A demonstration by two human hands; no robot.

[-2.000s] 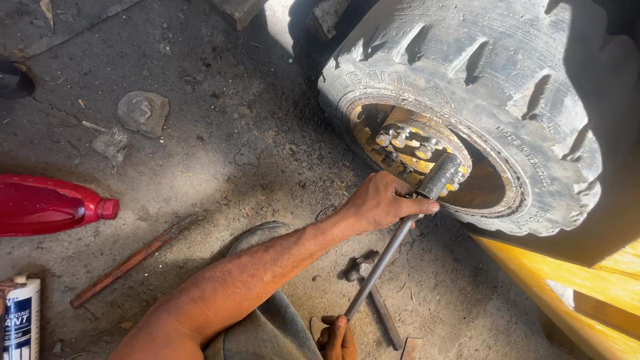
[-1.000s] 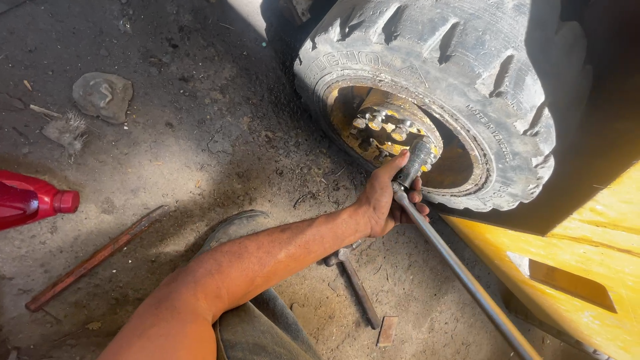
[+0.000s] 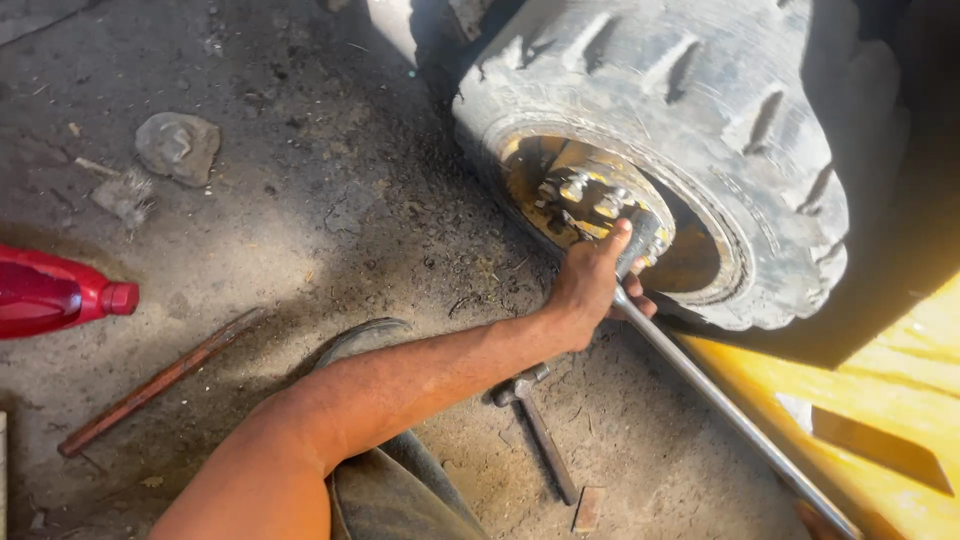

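Observation:
My left hand (image 3: 596,281) grips a dark socket (image 3: 637,238) at the lower right of the wheel hub, where the head of a long steel breaker bar (image 3: 720,401) joins it. Only a blurred part of my right hand (image 3: 816,521) shows at the bottom right edge, on the bar's far end. The socket's tip is at the yellow wheel nuts (image 3: 576,187); whether it sits fully on one cannot be told. Around the hub are the rusty yellow rim (image 3: 675,262) and a large, worn, heavily lugged tyre (image 3: 667,82).
A hammer (image 3: 544,442) and a small flat plate (image 3: 589,510) lie on the dirty ground below my forearm. Further left are a rusty bar (image 3: 161,382), a red bottle (image 3: 56,292) and a stone (image 3: 178,148). A yellow machine panel (image 3: 885,390) stands at the right.
The bar's free end has swung from the bottom middle towards the lower right, and my right hand with it. My left hand has shifted its hold around the socket.

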